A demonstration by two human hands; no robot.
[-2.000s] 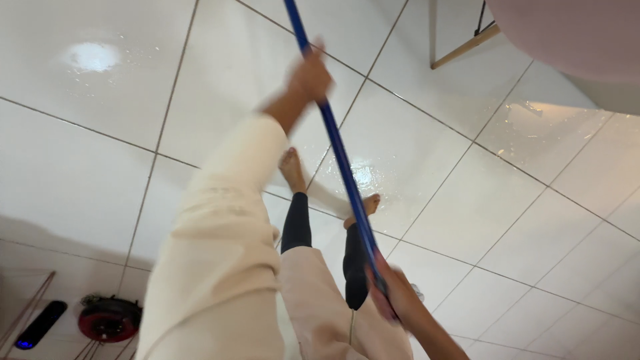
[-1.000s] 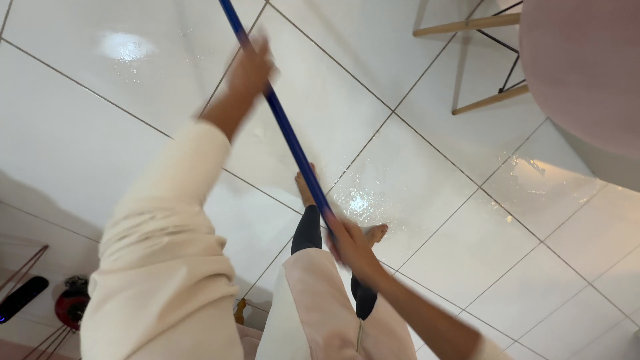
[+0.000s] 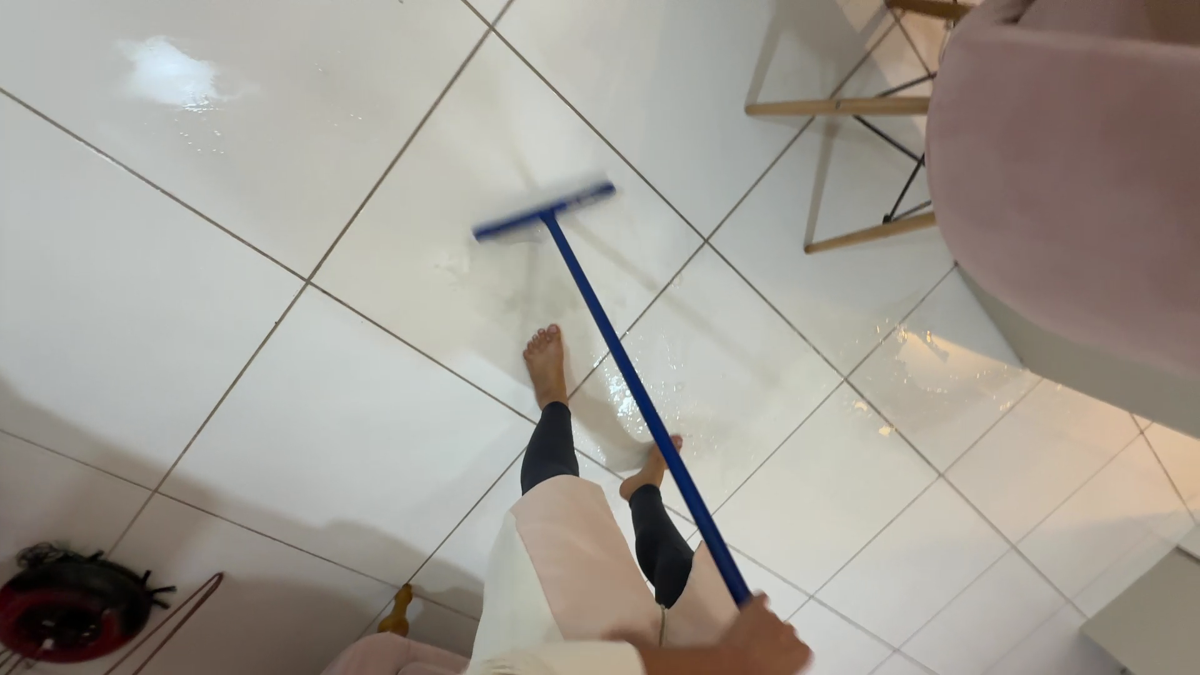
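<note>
A blue floor squeegee point(image 3: 623, 356) stretches diagonally over the white tiles, its blurred crosspiece point(image 3: 544, 212) in front of my bare feet. At the bottom edge, my left hand point(image 3: 764, 639) is closed around the upper part of the handle; its forearm and cream sleeve come in from the left. The handle's end is hidden. My right hand is outside the view. Wet patches point(image 3: 647, 394) glisten on the tiles beside my feet, with a reflection and droplets at the upper left.
A pink upholstered chair point(image 3: 1059, 178) with wooden legs point(image 3: 844, 107) stands at the right, beside a pale furniture edge point(image 3: 1106, 380). At the lower left are a round red and black device point(image 3: 75, 605) and a thin red frame point(image 3: 173, 623). A small yellow-brown object point(image 3: 397, 611) lies near the bottom.
My left hand has moved from farther up the image to the bottom edge, still on the blue handle. My right hand has left the view. The squeegee's crosspiece has come into view.
</note>
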